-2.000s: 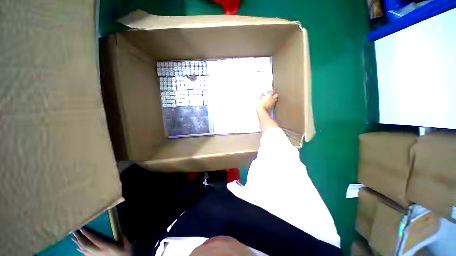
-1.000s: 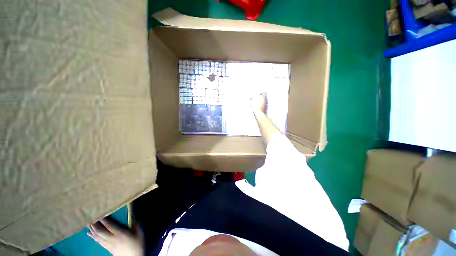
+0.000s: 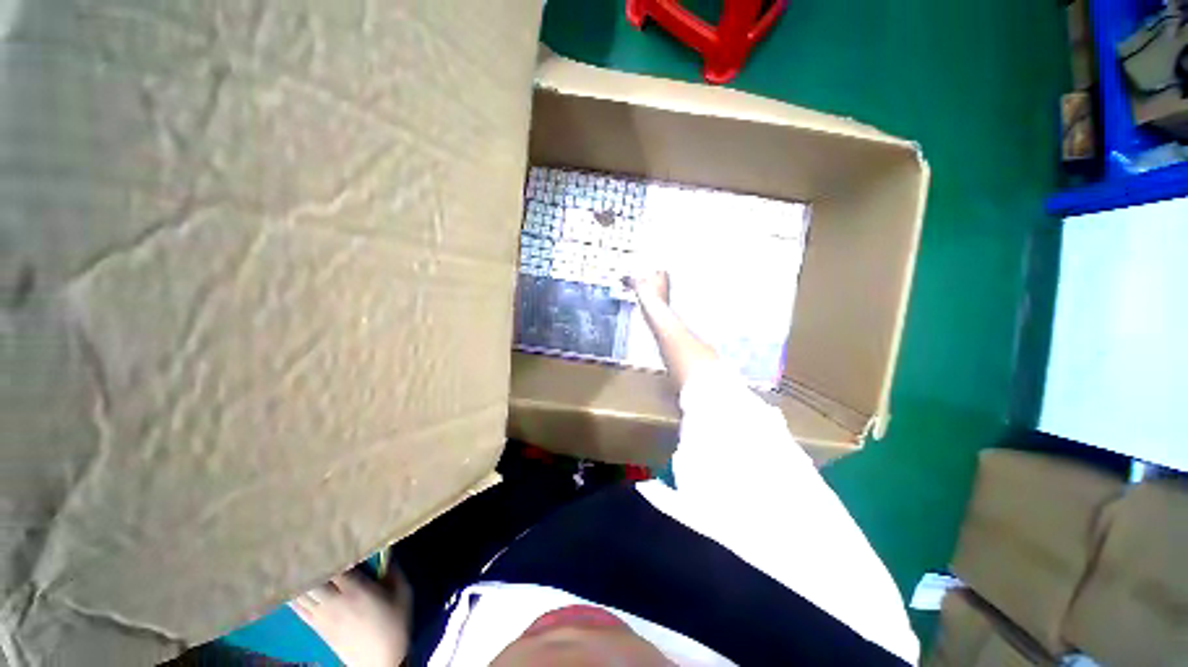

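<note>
An open brown carton [image 3: 853,280] stands in front of me. White gridded sets [image 3: 567,215] lie at its left, and a bright, overexposed white area [image 3: 730,261] fills the rest. A dark grey patch [image 3: 571,319] shows at the lower left inside. My right hand [image 3: 654,289] reaches down into the carton at the edge between the gridded sets and the bright area; it is small and blurred, and its grip is unclear. My left hand [image 3: 358,619] is at the bottom left, partly under a carton flap [image 3: 287,300]; its fingertips are hard to make out.
The large flap covers the left side of the view and overlaps the carton's left edge. A red stool [image 3: 723,33] stands on the green floor [image 3: 977,222] behind the carton. Closed brown cartons [image 3: 1042,534], a white-topped surface [image 3: 1127,326] and a blue rack [image 3: 1107,130] are at the right.
My right hand has moved left across the white contents, from the carton's right side. The view has shifted, so the carton appears further right and the flap covers more. My left hand stays at the lower left.
</note>
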